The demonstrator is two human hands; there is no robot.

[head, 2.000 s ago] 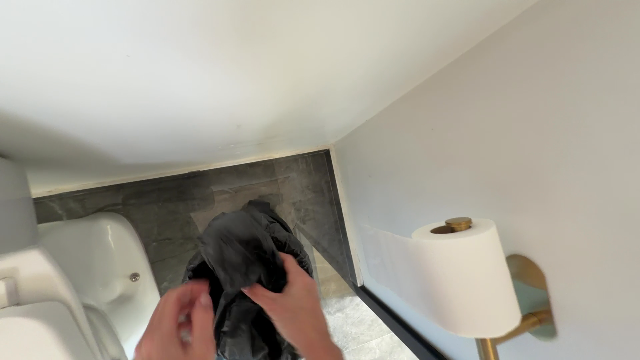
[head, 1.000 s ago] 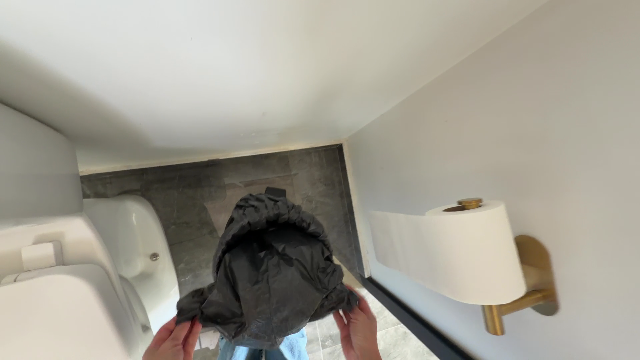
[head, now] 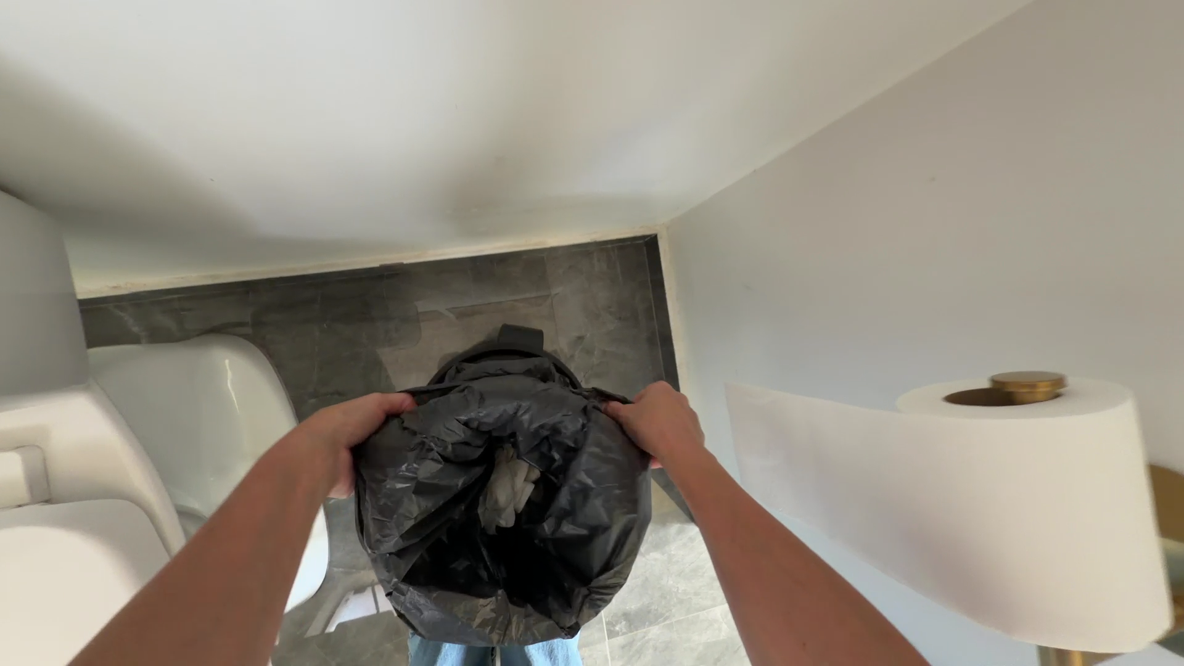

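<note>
A black plastic bin liner hangs wide open at the bottom centre, its rim spread into a ring. My left hand pinches the rim on the left side. On the right side my right hand grips the rim between thumb and fingers. Crumpled whitish material lies inside the liner. Behind the liner's far edge, part of a dark bin shows, with a black tab on it; the rest of the bin is hidden.
A white toilet stands at the left. A toilet paper roll on a brass holder juts from the right wall, its loose sheet hanging leftward. Dark tiles cover the floor up to the far wall.
Two seconds ago my hands were close together on the bunched liner. They moved apart to its two sides, and its mouth now faces up with the inside in sight.
</note>
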